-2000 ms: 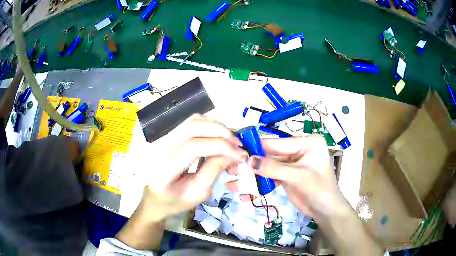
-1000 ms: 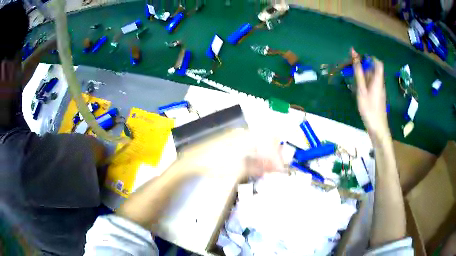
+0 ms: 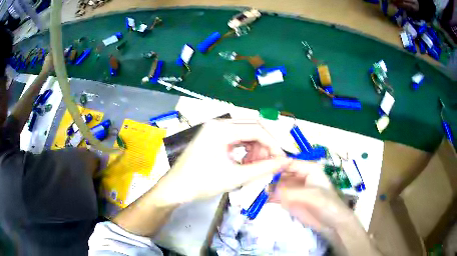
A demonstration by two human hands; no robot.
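My left hand (image 3: 220, 162) is over the box's back left edge, with a small white piece (image 3: 240, 153) in its curled fingers. My right hand (image 3: 313, 195), blurred, holds a blue battery cell (image 3: 257, 203) slanting down over the box. The fingertips of both hands meet near the cell's upper end, which they partly hide. The open parts box (image 3: 217, 225) below holds a heap of white scraps (image 3: 273, 232).
Wired blue cells (image 3: 300, 138) lie behind my hands. A dark block (image 3: 183, 142) is partly under my left hand. Yellow sheets (image 3: 133, 155) and a hanging hose (image 3: 59, 70) are left. The green belt (image 3: 210, 90) carries scattered cells. A brown carton (image 3: 431, 200) is right. Another person's arm (image 3: 32, 95) reaches in.
My right hand has come back from the belt to the box and now holds a blue cell. A wired cell with a brown pad shows on the belt. My hands now meet.
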